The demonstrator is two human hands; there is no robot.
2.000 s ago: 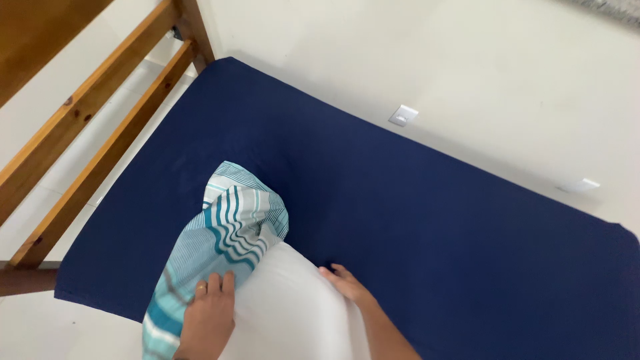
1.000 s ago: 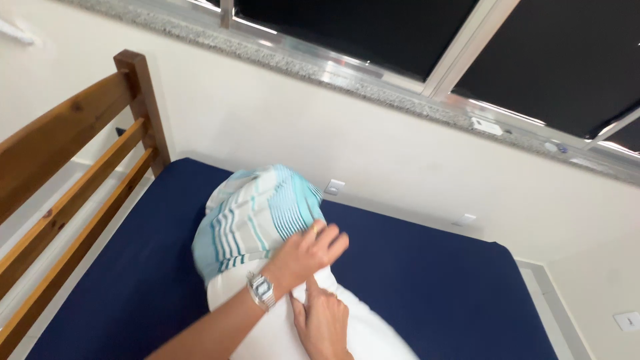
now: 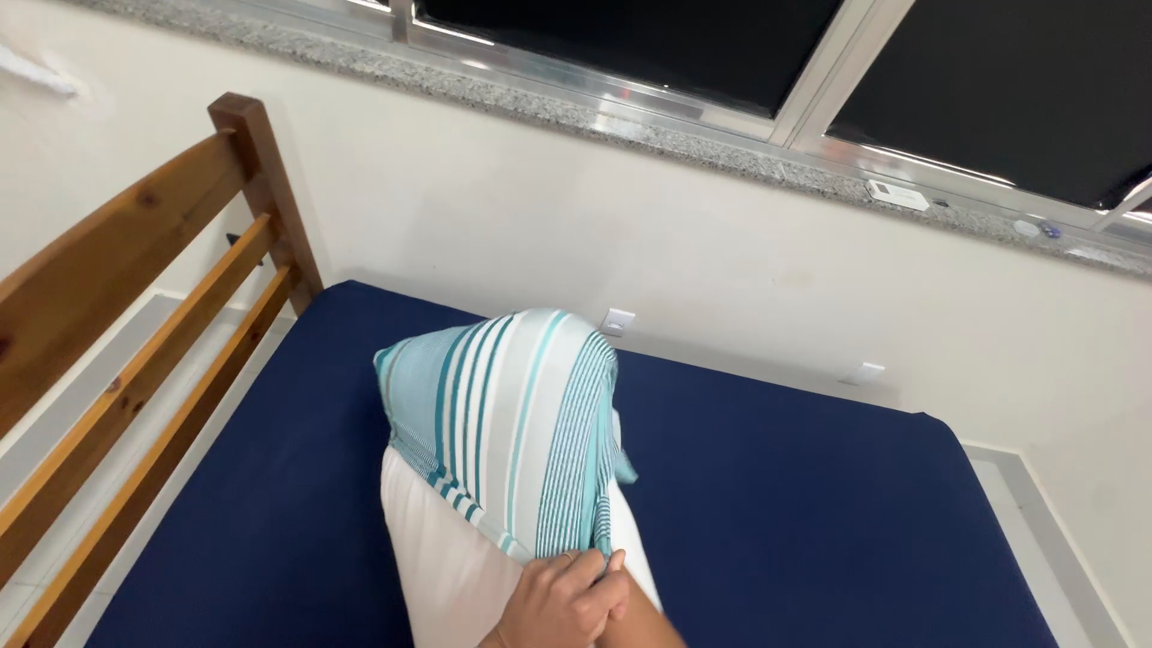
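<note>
A white pillow [image 3: 436, 540] stands tilted over the bed, its far end inside a striped teal, white and grey pillowcase [image 3: 504, 405]. At the bottom centre my left hand [image 3: 553, 598], with a ring on one finger, grips the open edge of the pillowcase. Tight against it, my right hand [image 3: 612, 589] has its fingers closed at the same gathered edge, partly hidden by the left hand. The near end of the pillow runs out of view below.
Below lies a mattress with a navy fitted sheet [image 3: 792, 504]. A slatted wooden bed end [image 3: 135, 369] rises at the left. Behind are a wall with an outlet [image 3: 617, 321] and a granite windowsill [image 3: 684, 148] with small items on it, under dark window panes.
The pillowcase now covers the pillow's far end more broadly, where two seconds ago it was bunched. My hands, apart then, are together at its edge. The view has tilted up toward the window.
</note>
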